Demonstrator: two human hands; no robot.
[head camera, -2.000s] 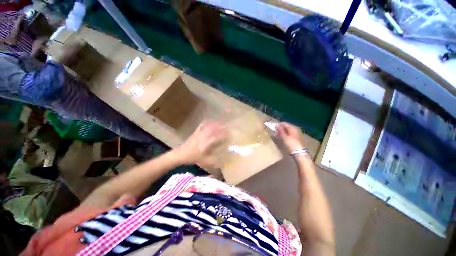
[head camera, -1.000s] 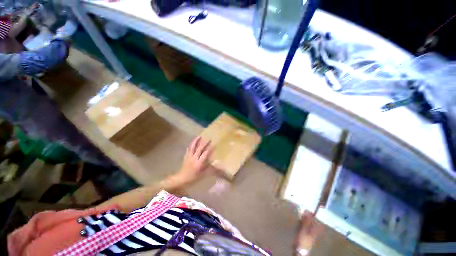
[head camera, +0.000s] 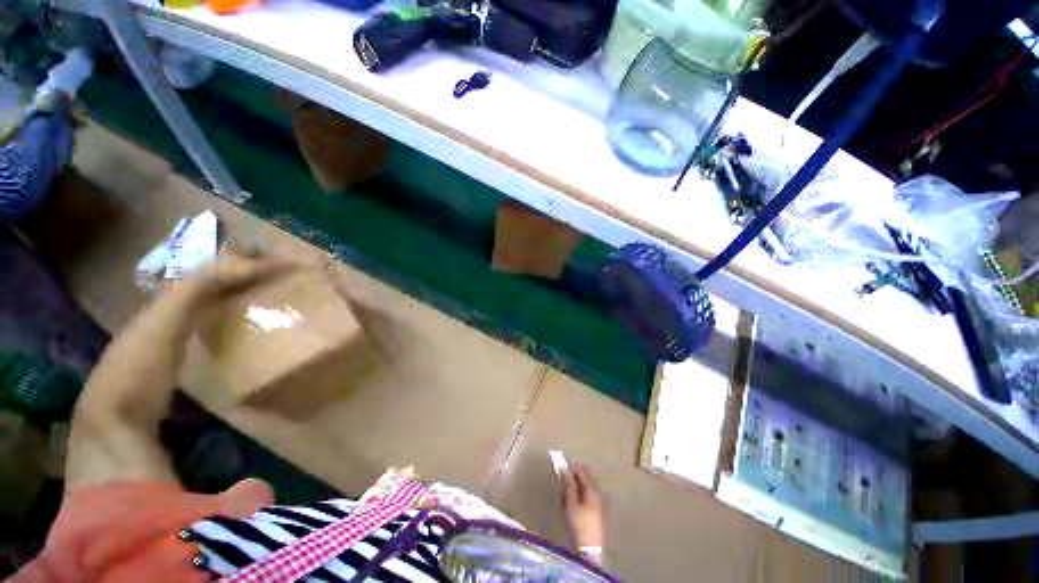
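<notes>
A small brown carton (head camera: 285, 342) with shiny tape glare on top sits on the cardboard-covered bench (head camera: 444, 393), left of centre. My left hand (head camera: 245, 273) is blurred and reaches over the carton's far edge, gripping it; its fingers are hard to make out. My right hand (head camera: 582, 501) is low, right of centre, above the bench near my body. A small pale piece (head camera: 558, 461), perhaps a cutter blade, sticks up from its fingertips.
A raised white shelf (head camera: 536, 137) crosses behind, holding a clear jar (head camera: 661, 120) and plastic bags. A blue fan (head camera: 661, 302) hangs at its edge. Brown boxes (head camera: 530, 239) lie beyond the bench. A pale panel (head camera: 815, 456) is right. A person's sleeve (head camera: 40, 165) shows far left.
My left hand has left the middle carton and moved to the left one, which is now nearer me. The middle carton is off the bench; another brown box shows beyond it. The view has shifted.
</notes>
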